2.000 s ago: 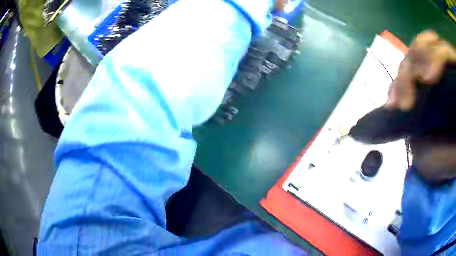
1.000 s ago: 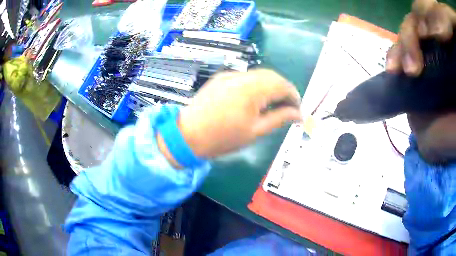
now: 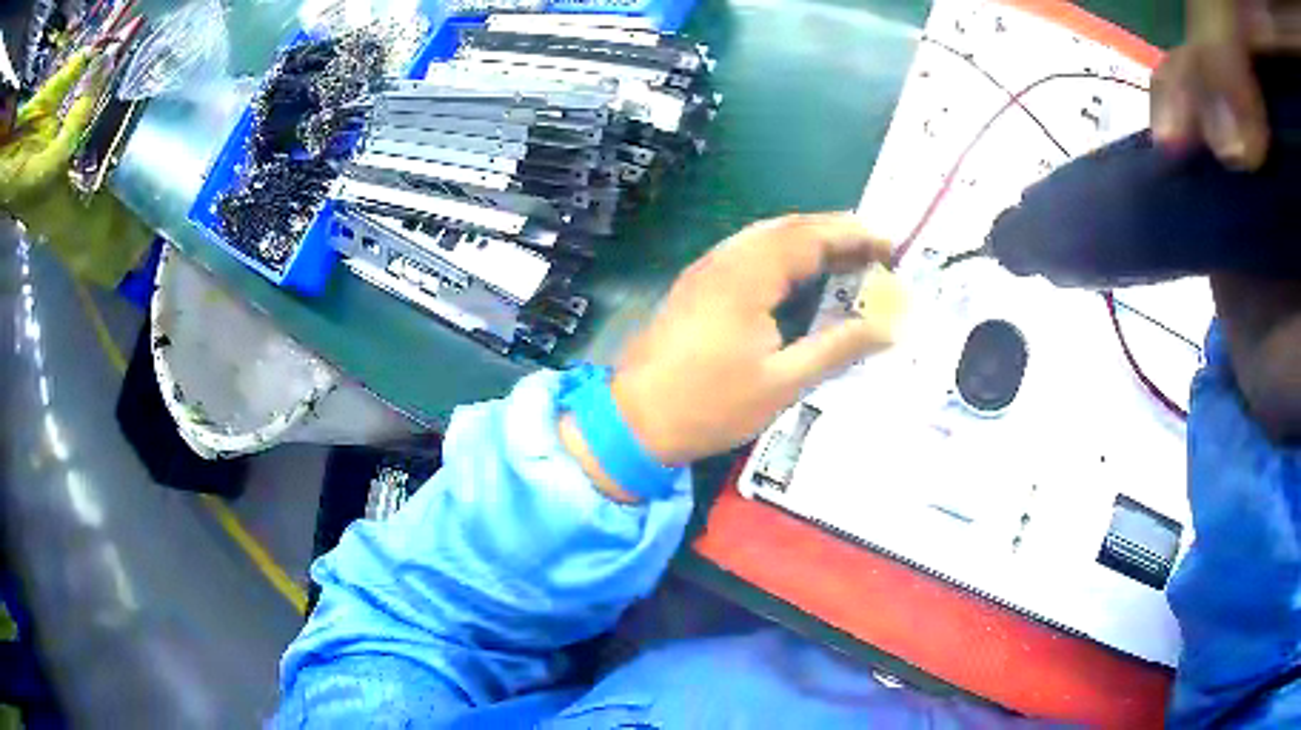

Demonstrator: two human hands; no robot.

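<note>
The white rear chassis (image 3: 885, 492) lies at the right with a black oval speaker (image 3: 992, 365) set in it. My left hand (image 3: 763, 335), with a blue wrist strap, is at the chassis's left edge. Its thumb and fingertips close around a small pale part, seemingly the small circuit board (image 3: 845, 295), where a thin red lead (image 3: 959, 164) ends. The fingers hide part of it. My right hand (image 3: 1213, 107), cut off by the right edge, grips the black electric screwdriver (image 3: 1106, 214). Its bit points left, just right of my left fingertips; contact is unclear.
A red-orange slab (image 3: 856, 592) lies under the chassis on the green bench (image 3: 778, 121). Silver-grey metal brackets (image 3: 471, 171) are piled left of it, beside a blue bin (image 3: 307, 257) of dark screws. A whitish bucket (image 3: 214, 371) stands at the bench's left edge. A yellow-gloved hand shows upper left.
My left hand has come from the bins to the chassis edge, and its fingertips now close on the small part there. The screwdriver stays in my right hand. The view has shifted.
</note>
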